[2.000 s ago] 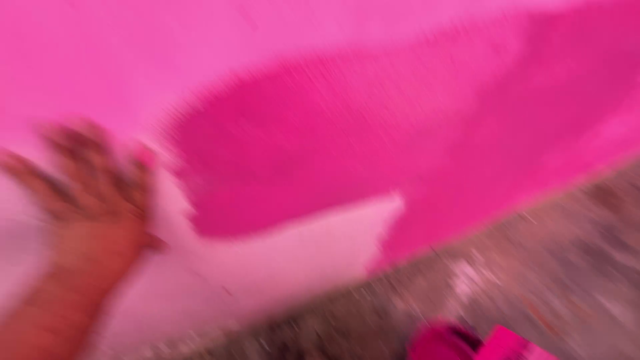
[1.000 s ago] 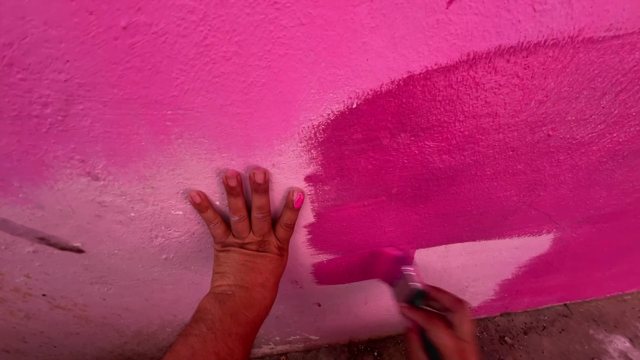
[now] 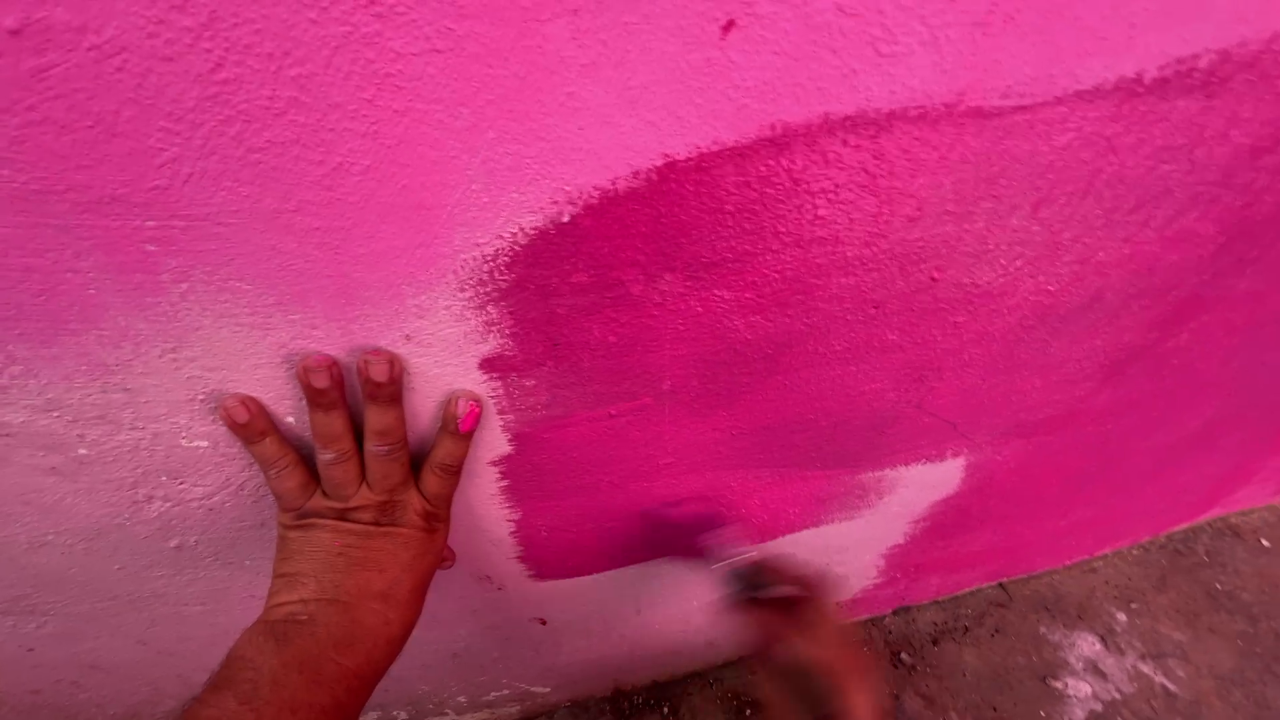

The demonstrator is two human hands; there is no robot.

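My left hand [image 3: 360, 490] lies flat against the pale pink wall [image 3: 150, 480] with its fingers spread and holds nothing. One fingertip carries a bright pink smear of paint. Right of it spreads a patch of wet, dark pink paint [image 3: 700, 350] with a ragged left edge. My right hand [image 3: 800, 610], blurred by motion, grips a paintbrush [image 3: 715, 545] whose bristles touch the lower part of that patch. A pale strip of wall shows just right of the brush, between darker painted areas.
Along the wall's foot runs rough brown ground [image 3: 1060, 620], with a whitish-pink paint stain [image 3: 1100, 660] at the lower right. Lighter pink paint covers the upper wall.
My right hand with the brush has come into view since two seconds ago. Dark paint now covers more of the pale strip than one second ago. My left hand stays flat on the wall.
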